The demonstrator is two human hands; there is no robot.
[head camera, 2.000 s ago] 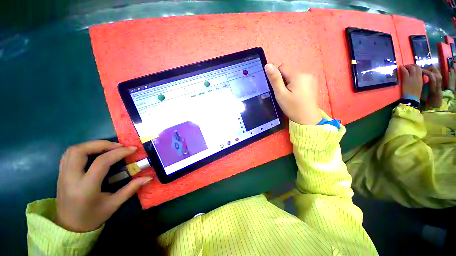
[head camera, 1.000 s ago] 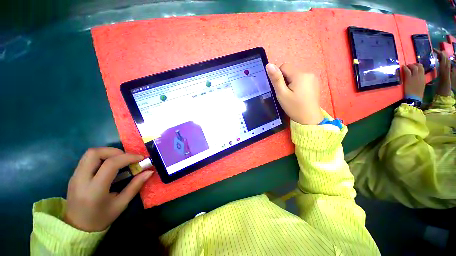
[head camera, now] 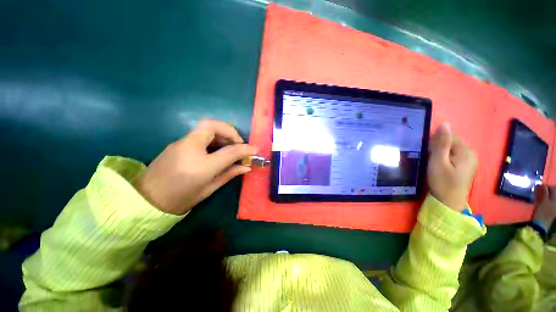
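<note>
A black-framed tablet (head camera: pixel 350 143) lies on a red-orange foam pad (head camera: pixel 329 49), its screen lit with a white page, coloured dots, a purple picture lower left and a dark one lower right. My left hand (head camera: pixel 198 164) pinches a small test plug (head camera: pixel 253 161) with a yellow band and a metal tip at the tablet's left short edge. The tip points at the edge; whether it is inserted is hard to tell. My right hand (head camera: pixel 450 166) rests at the tablet's right short edge, thumb up, fingers curled, steadying or touching it.
A second tablet (head camera: pixel 523 159) lies on the red-orange foam at the right. A neighbour's hand (head camera: pixel 545 206) and yellow-green sleeve (head camera: pixel 515 262) are at its near edge. The dark-green shiny surface (head camera: pixel 122 73) extends left of the foam.
The view has turned, so the tablet sits further right and looks more level. The plug's metal tip shows more. My left hand still pinches the plug; my right hand stays at the right edge.
</note>
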